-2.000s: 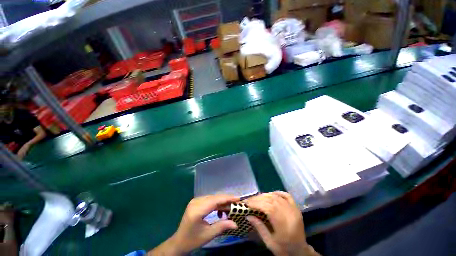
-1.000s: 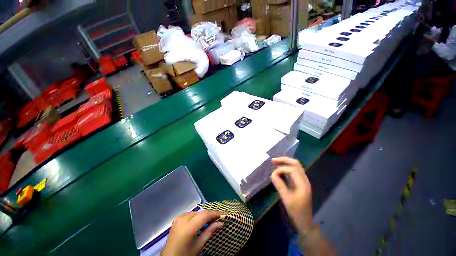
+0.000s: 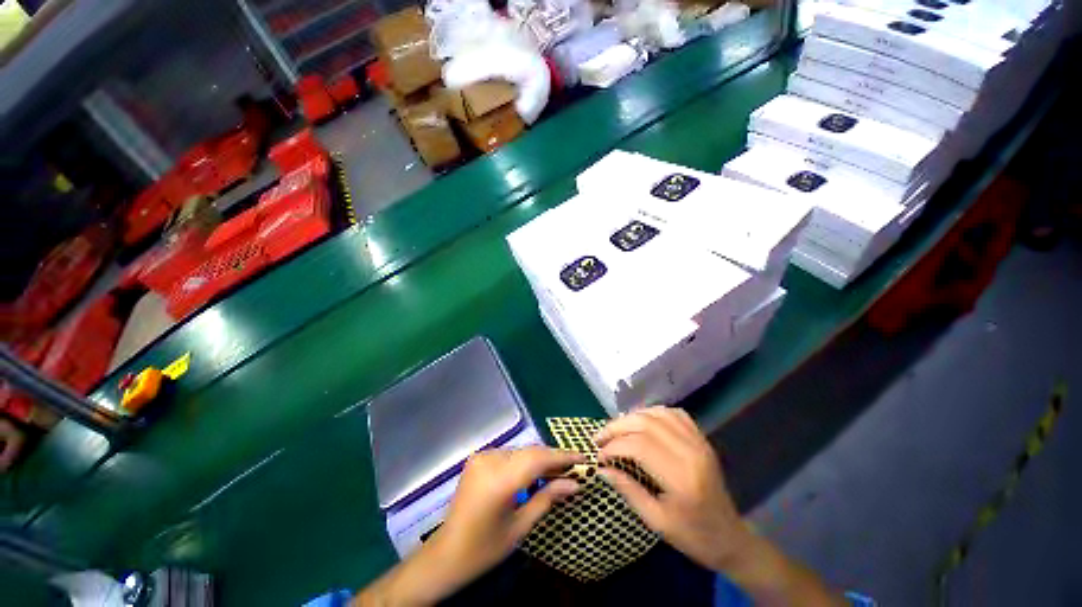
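The yellow-gold sticker sheet with black dots [image 3: 590,529] is held between both hands in front of the scale, at the belt's near edge. My left hand [image 3: 498,504] pinches its left part between thumb and fingers. My right hand [image 3: 670,480] has its fingertips on the sheet close to the left fingertips; whether a small sticker is between them is hidden. The digital scale [image 3: 449,425] lies left of the sheet, its silver pan bare, its front panel partly covered by my left hand. A stack of white smartwatch boxes [image 3: 647,296] stands right of the scale.
More white box stacks [image 3: 884,131] stand farther right along the green conveyor belt [image 3: 297,391]. A yellow emergency stop with a red knob [image 3: 142,389] is at the far left edge. Red crates [image 3: 243,243] and cartons [image 3: 481,116] lie beyond.
My right hand, apart from the sheet near the box stack one second ago, is back at the sheet beside my left hand. The sheet hangs flatter. The view has shifted.
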